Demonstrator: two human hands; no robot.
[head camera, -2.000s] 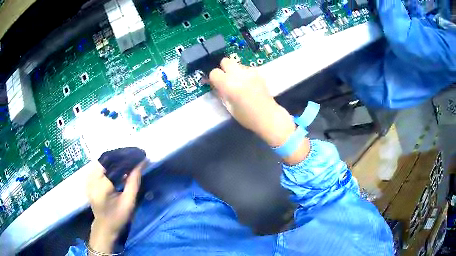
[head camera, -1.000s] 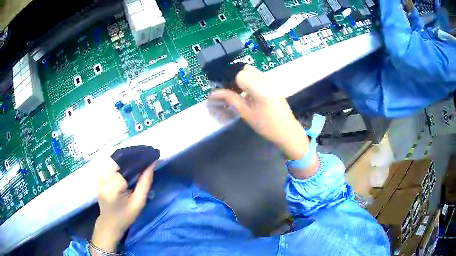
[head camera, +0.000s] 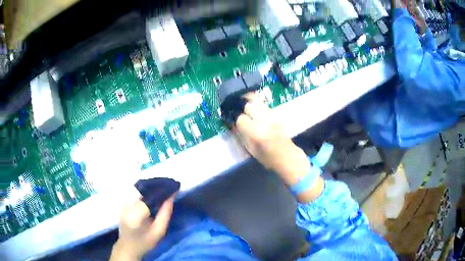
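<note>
The green circuit board (head camera: 109, 81) lies behind the metal rail. A pair of dark grey block relays (head camera: 239, 85) stands on it near its front edge. My right hand (head camera: 260, 130), with black finger covers, is bent down at the board's front edge, just in front of this pair. Its fingertips are blurred, and whether they hold a small part cannot be told. My left hand (head camera: 145, 216) is at the rail's front edge at lower left, its fingers in matte black covers and its thumb against them. Anything inside its grip is hidden.
The bright metal rail (head camera: 204, 163) runs diagonally in front of the boards. Tall white blocks (head camera: 166, 46) and more dark relays (head camera: 223, 36) stand further back. Another worker's blue sleeve (head camera: 408, 56) is at upper right. Brown cartons (head camera: 415, 216) are at lower right.
The view has shifted, so board and hands appear lower and further right. My right hand's thumb, spread from the fingers one second ago, is now close to them. My left hand keeps its shape.
</note>
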